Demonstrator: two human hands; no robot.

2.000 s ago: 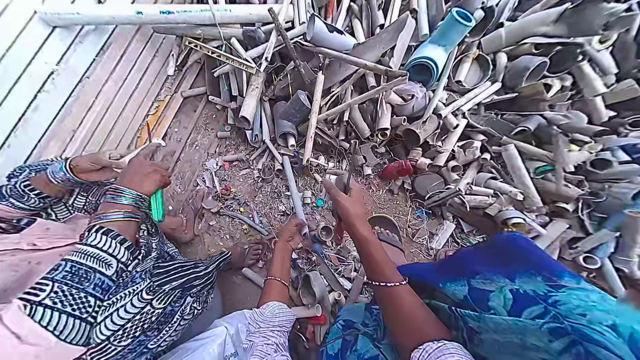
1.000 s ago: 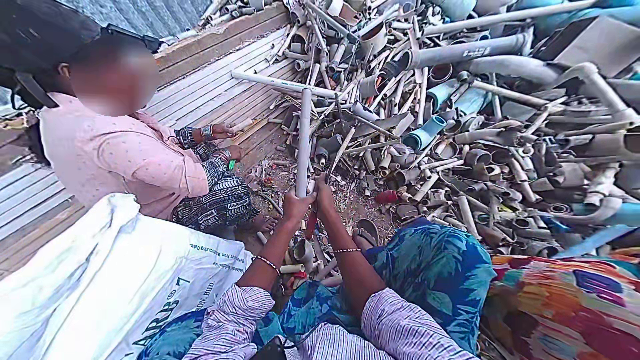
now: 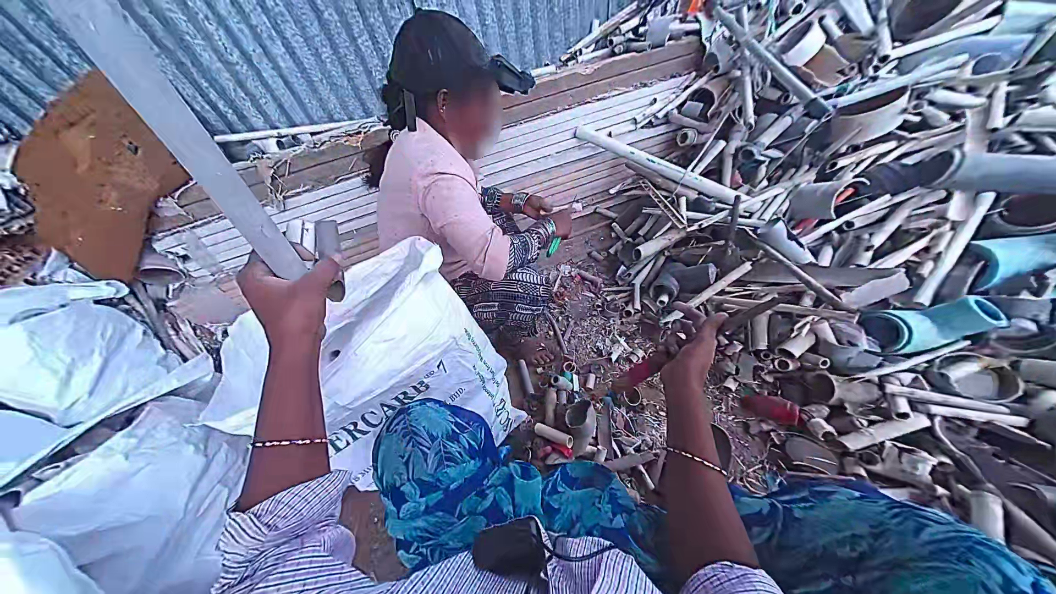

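Note:
My left hand (image 3: 290, 299) is raised at the left, its fingers closed around the lower end of a long grey plastic pipe (image 3: 177, 124) that slants up out of view. Just behind that hand are short grey pipe pieces (image 3: 328, 252) over the mouth of a white woven sack (image 3: 412, 355). On the right, my right hand (image 3: 693, 355) grips a tool with a red handle (image 3: 639, 373) and a dark blade (image 3: 749, 313); its exact kind cannot be told. This hand is above the scrap-strewn ground, beside the pipe heap.
A large heap of scrap plastic pipes and fittings (image 3: 874, 280) fills the right side. A co-worker in a pink top (image 3: 429, 194) sits by stacked pale strips (image 3: 544, 157). White sacks (image 3: 91, 355) lie at the left, near a brown board (image 3: 95, 173) and a corrugated metal wall (image 3: 305, 49).
My left hand has moved left with the grey pipe, toward the sack. My hands were close together and are now wide apart. The view has swung left.

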